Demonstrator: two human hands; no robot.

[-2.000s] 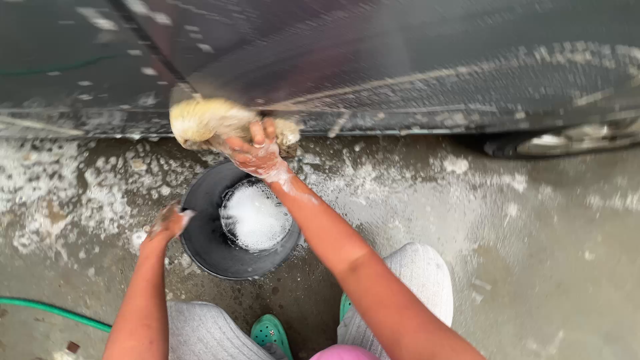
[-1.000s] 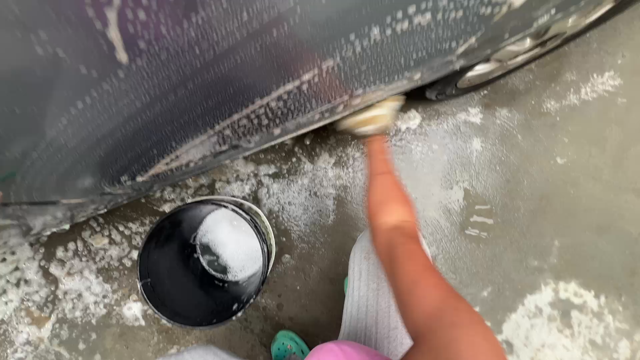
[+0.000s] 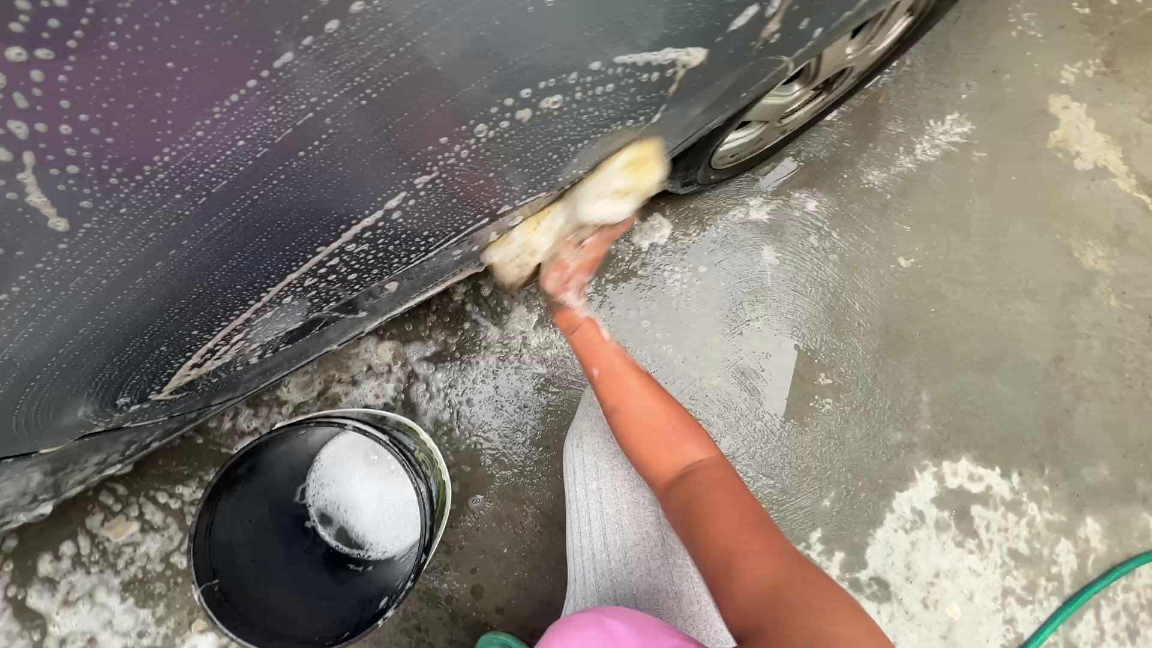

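Note:
My right hand (image 3: 580, 261), wet with suds, grips a foamy cream-yellow sponge (image 3: 621, 184), blurred by motion. The sponge lies against the lower sill of a dark car body (image 3: 360, 153), just left of a wheel (image 3: 792, 103). Soap droplets and streaks of foam cover the car's panel. A black bucket (image 3: 252, 540) with white suds (image 3: 364, 495) inside stands on the ground to the lower left of that hand. My left hand is out of view.
Wet concrete (image 3: 972, 342) with patches of foam runs beside the car. A green hose (image 3: 1084, 589) curves at the lower right. My knee in grey ribbed cloth (image 3: 621, 531) and part of a green shoe (image 3: 500, 640) are at the bottom.
The right hand has moved the sponge rightward along the sill, from above the bucket to beside the wheel. My left hand, near the bucket's rim two seconds ago, has left the view. The view has turned.

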